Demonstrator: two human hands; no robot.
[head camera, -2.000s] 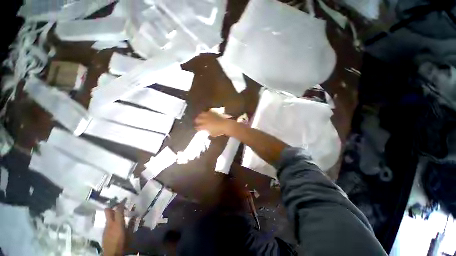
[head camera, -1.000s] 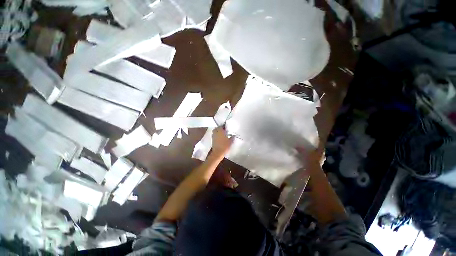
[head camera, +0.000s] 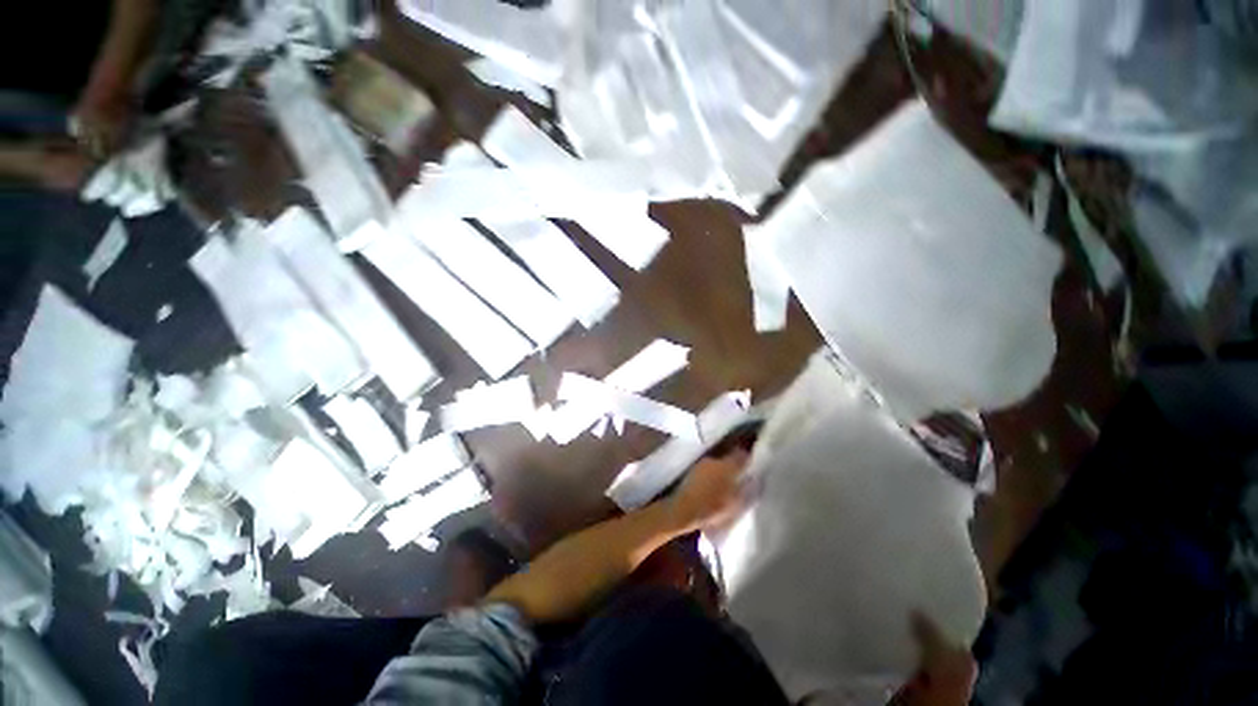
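A large white cut panel (head camera: 862, 538) lies near the table's front edge, its lower end close to my body. My left hand (head camera: 720, 486) holds it at its upper left edge; the fingertips are blurred. My right hand (head camera: 945, 665) is at its lower right edge, partly cut off by the picture's bottom, and grips it there. A second cut panel (head camera: 917, 269) lies just beyond, near the first one's upper edge. A white strip (head camera: 676, 452) lies left of my left hand, beside crossed small strips (head camera: 607, 400).
Rows of wide strips (head camera: 455, 297) lie at the centre left, with small cut parts (head camera: 428, 490) nearer. Tangled scraps (head camera: 166, 483) are at the left. A small brown box (head camera: 382, 104) stands behind. More white pieces (head camera: 690, 83) lie at the back. Another person's arm (head camera: 111, 83) shows upper left.
My left hand went from the small parts to the panel's left edge; my right hand went from the strips to its right side. The near panel has shifted towards me. The view has turned.
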